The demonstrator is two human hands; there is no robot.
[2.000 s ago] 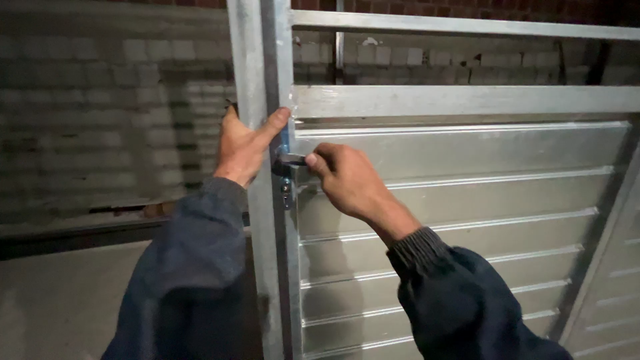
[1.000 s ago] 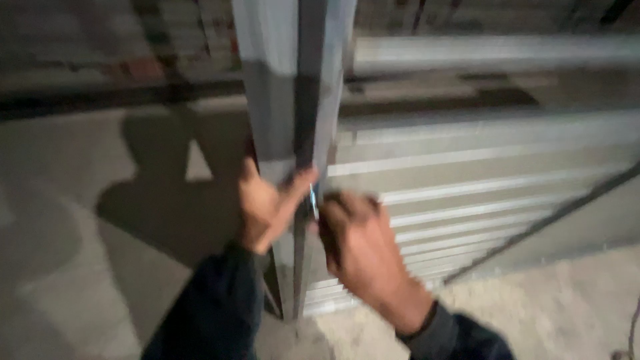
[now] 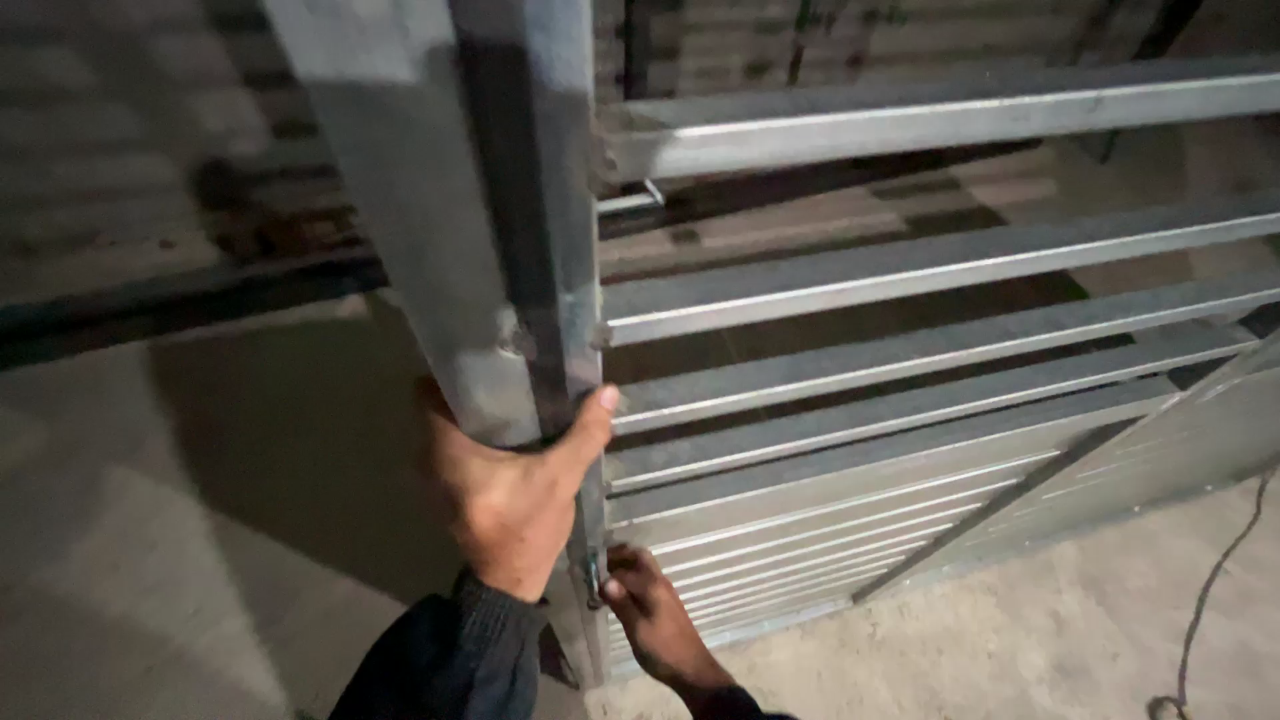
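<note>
My left hand (image 3: 515, 495) wraps around the upright metal post (image 3: 410, 200) of a gate, its thumb pressed on the edge of the adjoining gate frame (image 3: 568, 250). Lower and to the right, my right hand (image 3: 650, 615) has its fingers bent at a small metal latch or lock fitting (image 3: 594, 585) on that frame. Whether the fingers grip a handle there is hidden. Horizontal metal rails (image 3: 900, 265) run right from the frame, above a ribbed metal panel (image 3: 830, 510).
Concrete floor (image 3: 900, 660) lies below the gate, with a dark cable (image 3: 1210, 590) at the right. A block wall stands in the dim background. Behind the rails, a small metal bar (image 3: 630, 203) sticks out beside the frame.
The view has tilted and shifted strongly, showing more rails. My left hand still holds the post; my right hand, earlier on a small dark handle, now sits lower relative to my left.
</note>
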